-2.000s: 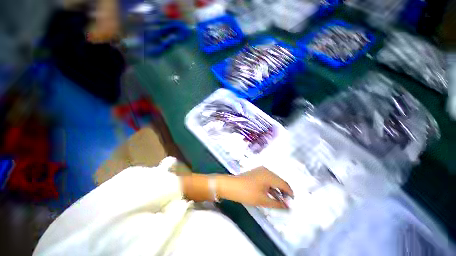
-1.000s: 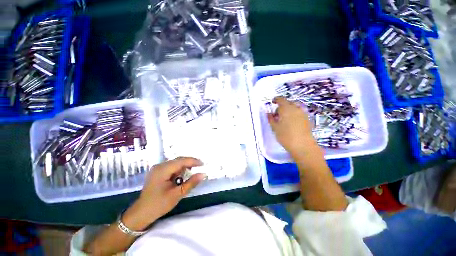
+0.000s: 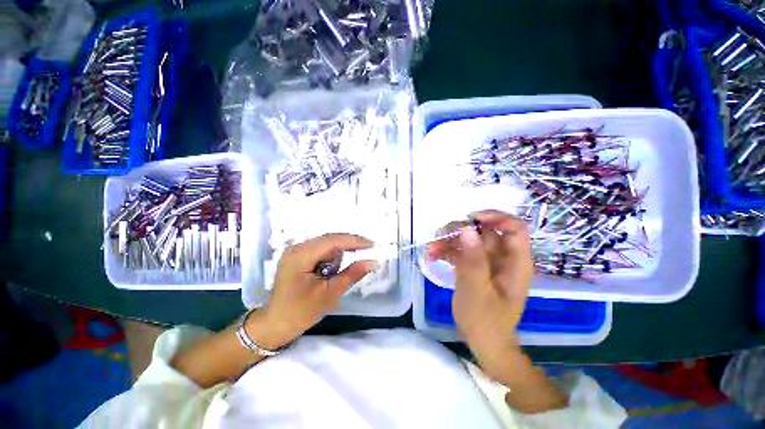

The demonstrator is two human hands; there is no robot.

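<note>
My left hand (image 3: 314, 272) is over the near edge of the centre tray (image 3: 254, 251), shut on a white plastic sleeve (image 3: 362, 254) between thumb and finger. A dark round end, perhaps of a metal tube, shows in its curled fingers. My right hand (image 3: 491, 276) is at the near left corner of the right tray (image 3: 679, 281), shut on a stem (image 3: 436, 240) with a dark collar. The stem's thin silver end points left and reaches the sleeve; whether it is inside I cannot tell. The right tray holds loose collared stems (image 3: 579, 201).
The left tray (image 3: 172, 282) holds assembled pieces, some in a row. A clear bag of silver tubes (image 3: 335, 38) lies behind the centre tray. Blue and white stacked trays (image 3: 537, 317) are under the right tray. Blue bins of silver pieces stand at the left (image 3: 105, 92) and right (image 3: 742, 109).
My right hand has come out of the right tray's heap with a stem and moved near my left hand. The head view has shifted, so the trays sit differently in the picture.
</note>
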